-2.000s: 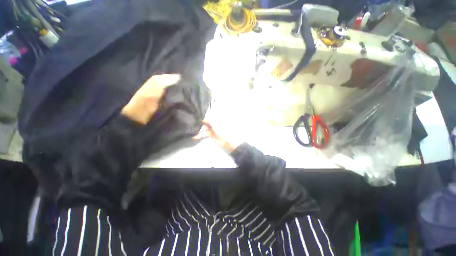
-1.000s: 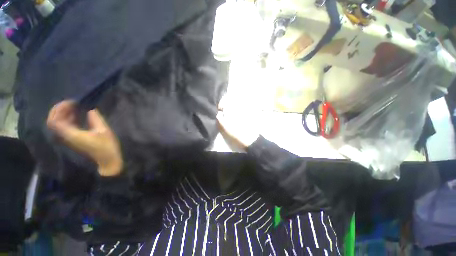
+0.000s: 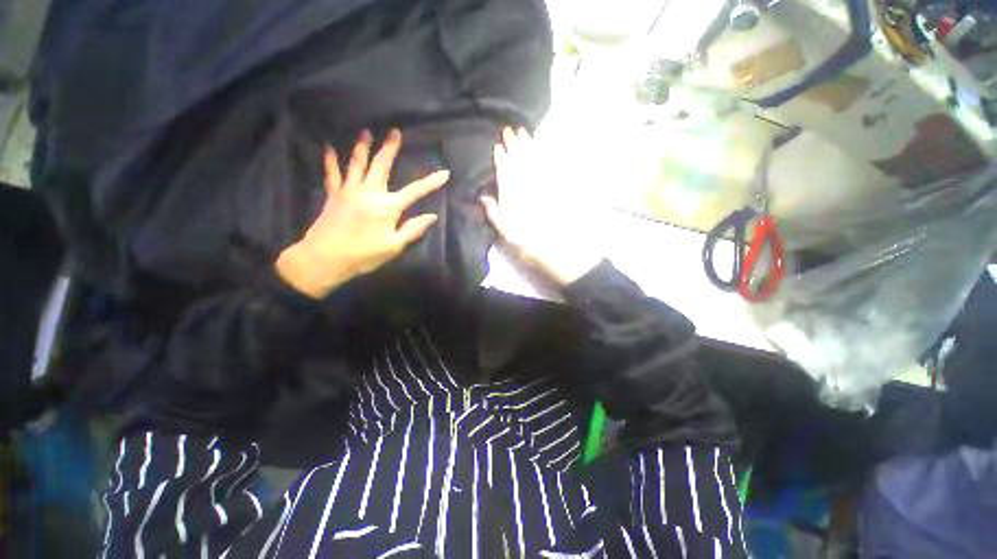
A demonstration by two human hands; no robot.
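Note:
A large dark garment piece [image 3: 230, 142] is heaped left of the needle area and over the table edge. My left hand [image 3: 366, 213] lies flat on it with fingers spread. My right hand [image 3: 530, 202] is at the cloth's right edge, its fingertips on the cloth; the lamp glare washes out much of it. The cream-white sewing machine [image 3: 831, 87] stands at the upper right. The needle is hidden in the glare.
Scissors [image 3: 762, 260] with one black and one red loop lie right of my right hand, blades pointing away. A crumpled clear plastic bag [image 3: 875, 295] hangs at the right. The white table [image 3: 667, 257] has a dark front edge.
My left hand has come from the far left onto the cloth near my right hand and spread flat. The view has shifted, so machine and scissors appear farther right.

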